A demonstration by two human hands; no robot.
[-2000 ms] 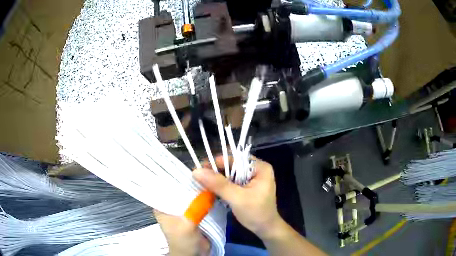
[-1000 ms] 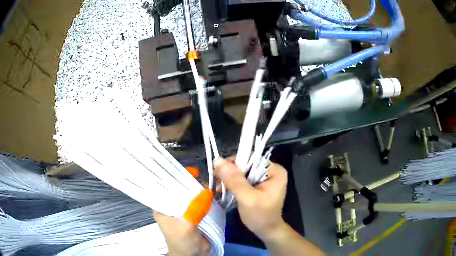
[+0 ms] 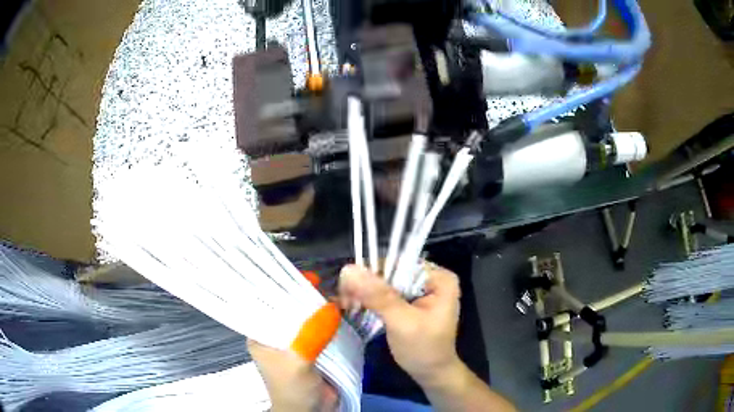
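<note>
My left hand (image 3: 294, 370), with orange finger cots (image 3: 317, 331), grips a thick cable bundle (image 3: 201, 265) that fans out to the upper left. My right hand (image 3: 414, 318) holds several white cables (image 3: 406, 213) between thumb and fingers. Their ends point up; some tips look dark or greyish. Two of these cables reach up to the stripping jaws (image 3: 261, 100), which are blurred; whether the tips are inside cannot be told. The small orange fitting (image 3: 315, 82) sits on a slim rod above the jaws.
Air cylinders (image 3: 543, 159) and blue hoses (image 3: 563, 105) are right of the jaws. Speckled white scrap (image 3: 161, 105) lies behind. Hanging cable bundles are at left (image 3: 121, 354) and right (image 3: 692, 302). A cream-tube rack (image 3: 567, 322) stands on the grey floor, lower right.
The two cables at the orange fitting have moved right and their tips now show near the right jaw block. The jaws have shifted and blurred. The left hand has barely moved.
</note>
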